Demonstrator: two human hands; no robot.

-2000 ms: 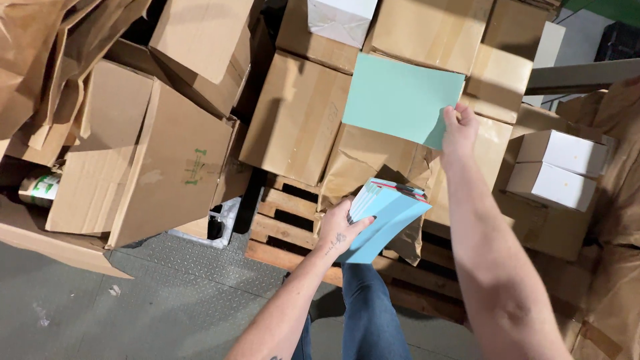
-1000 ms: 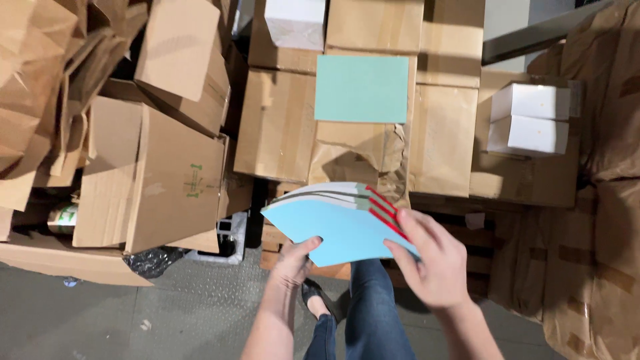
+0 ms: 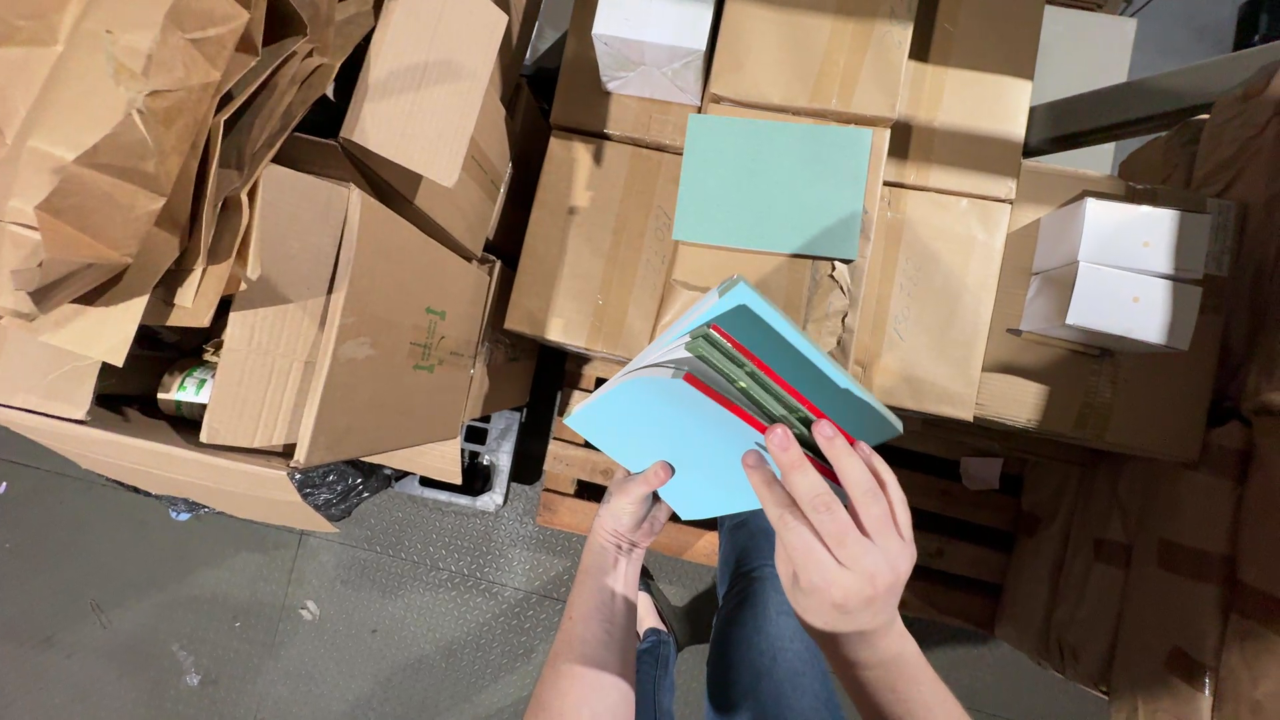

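Observation:
My left hand (image 3: 635,508) grips the lower left edge of a stack of light blue booklets (image 3: 660,440), thumb on top. The stack is fanned apart, showing white pages and inner sheets with red edges and dark green printing. My right hand (image 3: 835,520) has its fingertips on the red-edged sheets at the stack's right side; whether it pinches them I cannot tell. Beyond the stack, a pale green sheet or booklet (image 3: 775,185) lies flat on taped cardboard boxes (image 3: 600,240).
On the left, an open cardboard box (image 3: 390,330) stands beside crumpled brown paper (image 3: 110,150). Two small white boxes (image 3: 1120,235) sit on cartons at right, a white package (image 3: 655,45) at the top. A wooden pallet (image 3: 580,465) lies under the cartons.
The pale green piece, held in my right hand two seconds ago, now lies on the boxes. My right hand has come to the blue stack, which is spread wider open.

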